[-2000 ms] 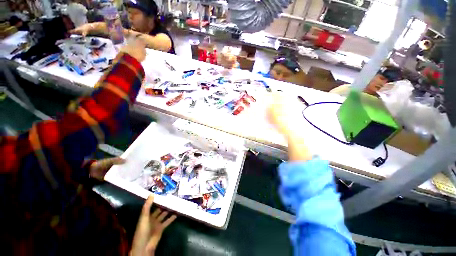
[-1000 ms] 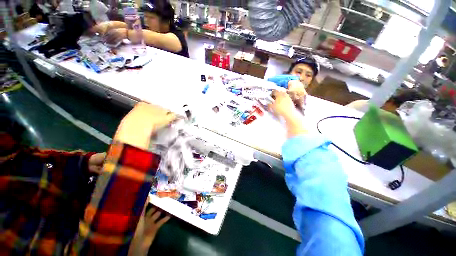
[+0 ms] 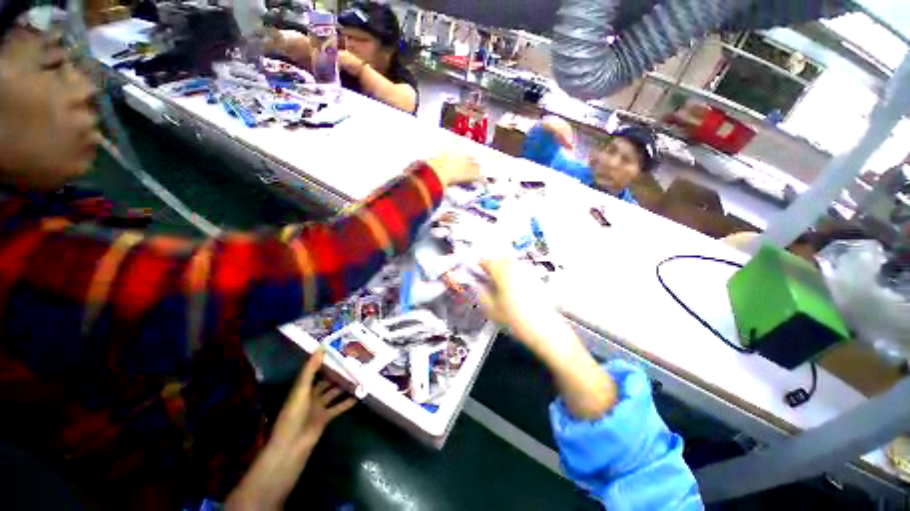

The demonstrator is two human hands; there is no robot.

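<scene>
The white parts tray point(image 3: 404, 404), heaped with mixed small parts, is tilted beside the front edge of the white shelf point(image 3: 639, 289). My left hand point(image 3: 304, 409) is at its near rim, thumb on the rim and fingers spread below, holding it. My right hand point(image 3: 504, 294), in a blue sleeve, is blurred over the tray's far right side, near blurred parts; whether it holds any cannot be told. Loose blue, white and dark parts point(image 3: 534, 238) lie on the shelf behind it. A plaid-sleeved person's hand point(image 3: 454, 172) reaches onto the shelf among the parts.
The plaid-sleeved arm point(image 3: 329, 255) crosses over the tray from the left. A green box point(image 3: 788, 299) with a black cable stands on the shelf at right. Another heap of parts point(image 3: 264, 100) lies at far left. Two people sit across. A grey duct point(image 3: 589, 50) hangs above.
My right hand has come back from the shelf towards the tray. The plaid arm has moved from the tray onto the shelf. Fewer parts lie on the shelf and the tray is fuller.
</scene>
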